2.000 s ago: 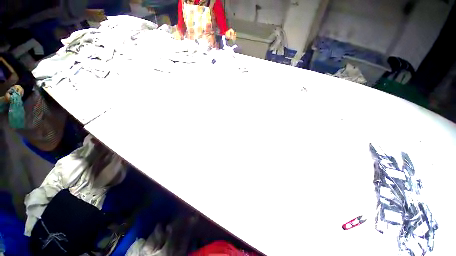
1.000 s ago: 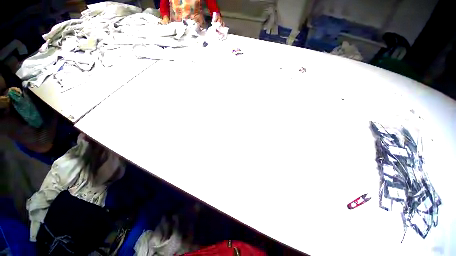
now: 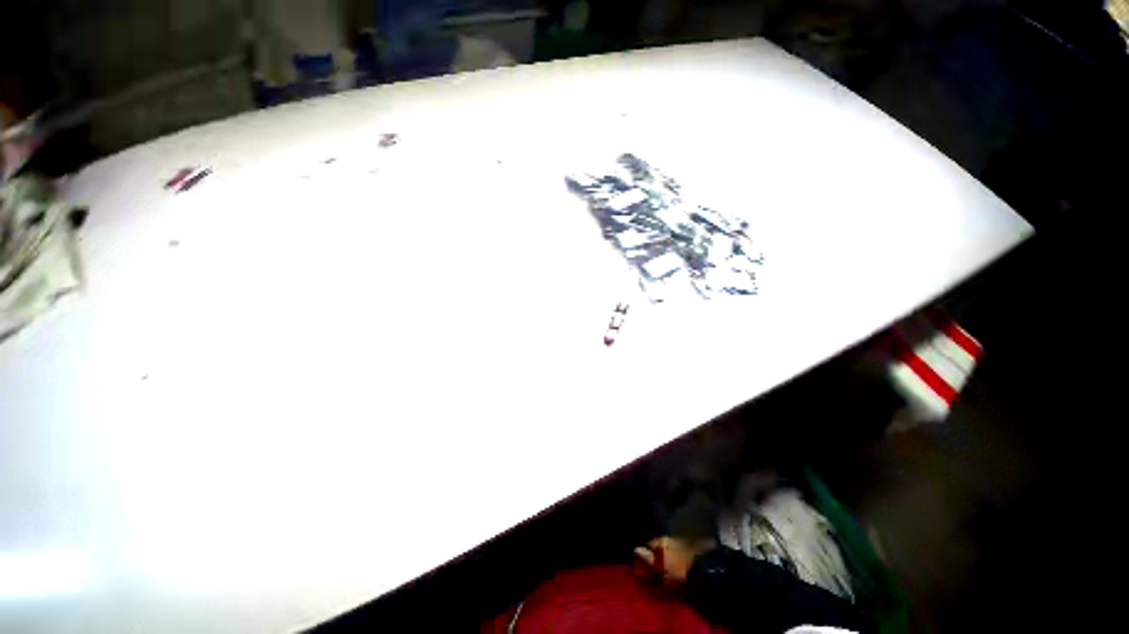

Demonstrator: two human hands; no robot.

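A large white table (image 3: 372, 372) fills the view. A bunch of black strips with pale labels (image 3: 669, 229) lies on it right of centre. Small red snips (image 3: 617, 323) lie just below the bunch, untouched. A small, blurred hand (image 3: 670, 560) in a dark sleeve shows below the table's near edge, beside red cloth (image 3: 607, 604). It seems to be my right hand. Its fingers are unclear and I cannot tell whether it holds anything. My left hand is not in view.
Pale garments (image 3: 35, 254) lie at the far left. Small red and dark bits (image 3: 188, 178) are on the table's back left. A white object with red stripes (image 3: 937, 363) is beyond the near right edge. Pale cloth beside a green edge (image 3: 799, 539) is below the table.
The view has swung right, so the tags and snips appear nearer the centre and most of the pale heap has left the picture. The hand in the dark sleeve has come into view.
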